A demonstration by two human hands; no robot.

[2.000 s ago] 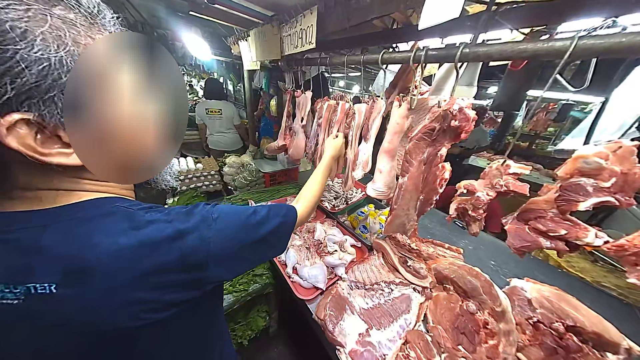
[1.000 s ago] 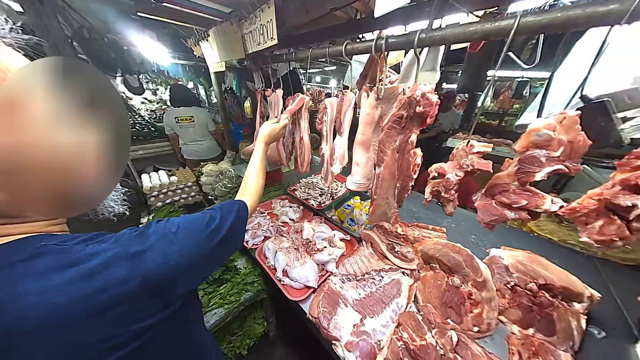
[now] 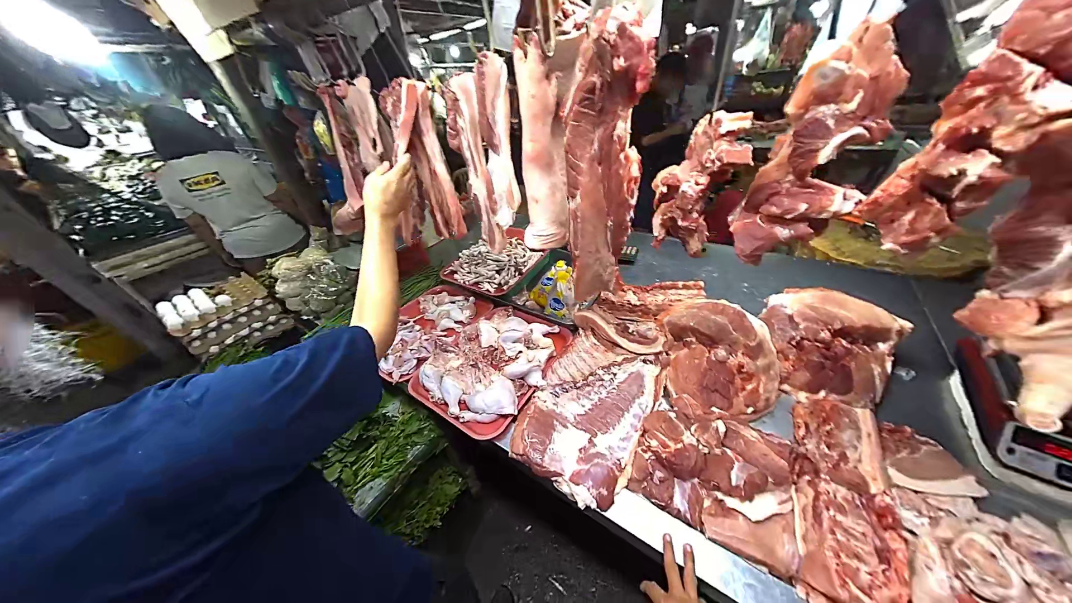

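Note:
Only my right hand [image 3: 672, 576] shows, at the bottom edge, fingers apart and nothing seen in it. It is by the metal edge of the meat counter [image 3: 712, 548], just below raw pork cuts [image 3: 590, 419]; whether it touches the edge I cannot tell. My left hand is not in view. At left, another person in a dark blue sleeve [image 3: 276, 410] reaches up, their hand [image 3: 388, 188] on one of the hanging pork strips [image 3: 431, 167]. Red trays of raw chicken pieces [image 3: 486, 368] lie on the counter's left part.
Large meat pieces [image 3: 603, 134] hang above the counter. A digital scale [image 3: 1034, 448] stands at right. Leafy greens [image 3: 377, 444] lie below the trays, eggs in cartons [image 3: 239, 322] behind. A person in a grey shirt [image 3: 226, 197] stands farther back.
My right hand has come into view at the bottom edge. The view has swung down and to the right. The other person's arm stays raised at the hanging strips.

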